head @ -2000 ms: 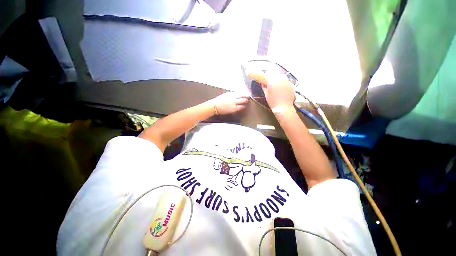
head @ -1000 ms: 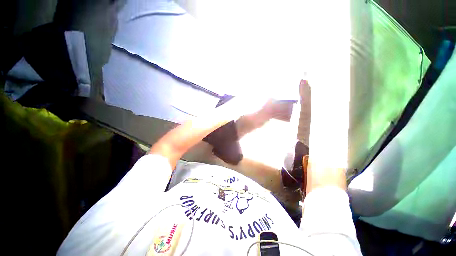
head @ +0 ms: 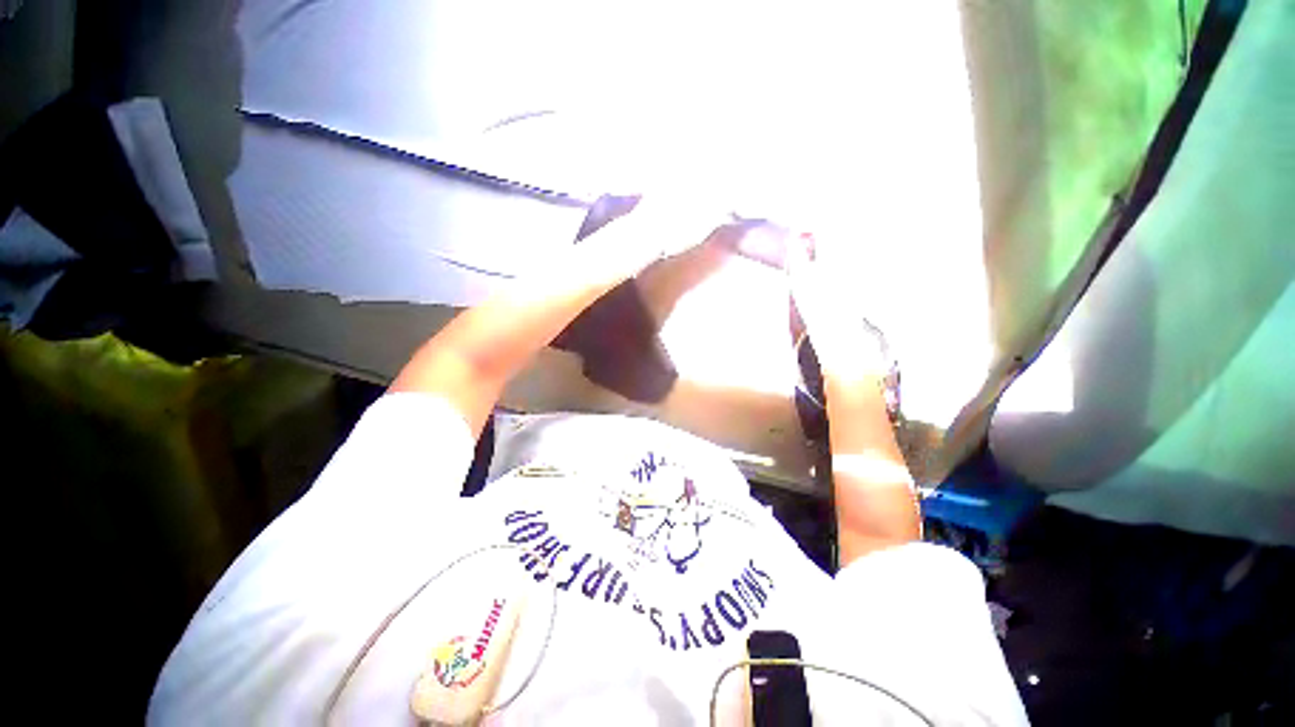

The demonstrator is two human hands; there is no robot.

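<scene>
Pale garment cloth [head: 355, 213] lies on the pressing table, its right part lost in glare. A thin dark strip [head: 426, 164] crosses it. A dark folded piece [head: 618, 341] shows below my left forearm. My left hand [head: 703, 263] reaches over the cloth with its fingertips at a small dark patch [head: 760, 242]; glare hides its grip. My right hand [head: 824, 313] is almost washed out; its forearm reaches up toward the same spot, and its fingers cannot be made out. A curved edge, perhaps of the iron [head: 889, 362], shows beside my right wrist.
The table's padded front edge [head: 554, 386] runs before my shirt. Green-white sheeting [head: 1179, 341] hangs at right. Dark and pale cloth [head: 156, 185] hangs at the left table edge, above yellow material [head: 85, 412]. Corded devices hang on the shirt.
My right hand was on the iron at the cloth two seconds ago; now its arm reaches past the iron-like edge. My left hand has moved up and right over the cloth. A dark folded piece has come into view.
</scene>
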